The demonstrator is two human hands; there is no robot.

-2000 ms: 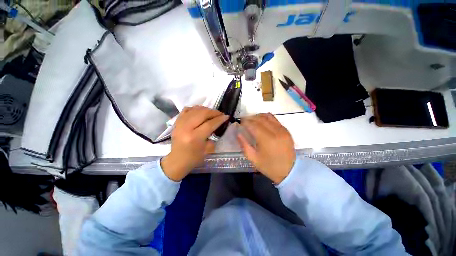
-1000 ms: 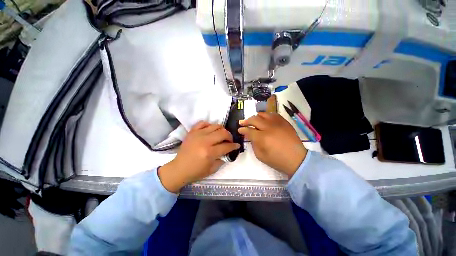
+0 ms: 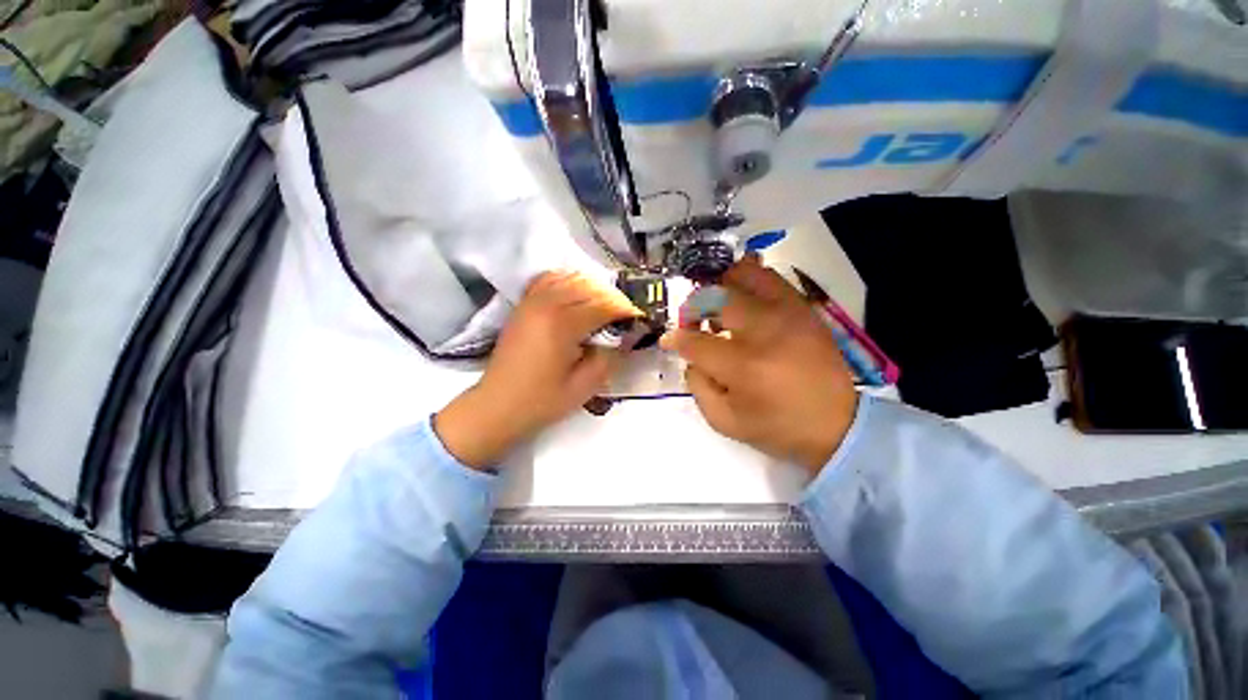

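Note:
A small black piece [image 3: 645,332] lies under the presser foot [image 3: 643,290] of the white sewing machine [image 3: 903,82]. My left hand [image 3: 548,358] pinches its left edge at the fingertips. My right hand [image 3: 769,358] holds its right side close to the presser foot, partly over the brown block's spot. A pale grey garment panel [image 3: 397,192] with a dark edge spreads left of the needle and joins the black piece area. The fingers hide most of the black piece and the exact stitching point.
A stack of pale panels with dark edges [image 3: 151,328] lies far left. More folded panels [image 3: 342,34] lie at the back left. Right of my right hand are pink and blue snips [image 3: 865,349], black cloth pieces [image 3: 951,301] and a smartphone [image 3: 1157,376]. A ruler strip [image 3: 643,537] runs along the front edge.
Both hands have moved forward with the black piece, closer to the presser foot. Less of the black piece shows in front of the foot. The camera view has also shifted.

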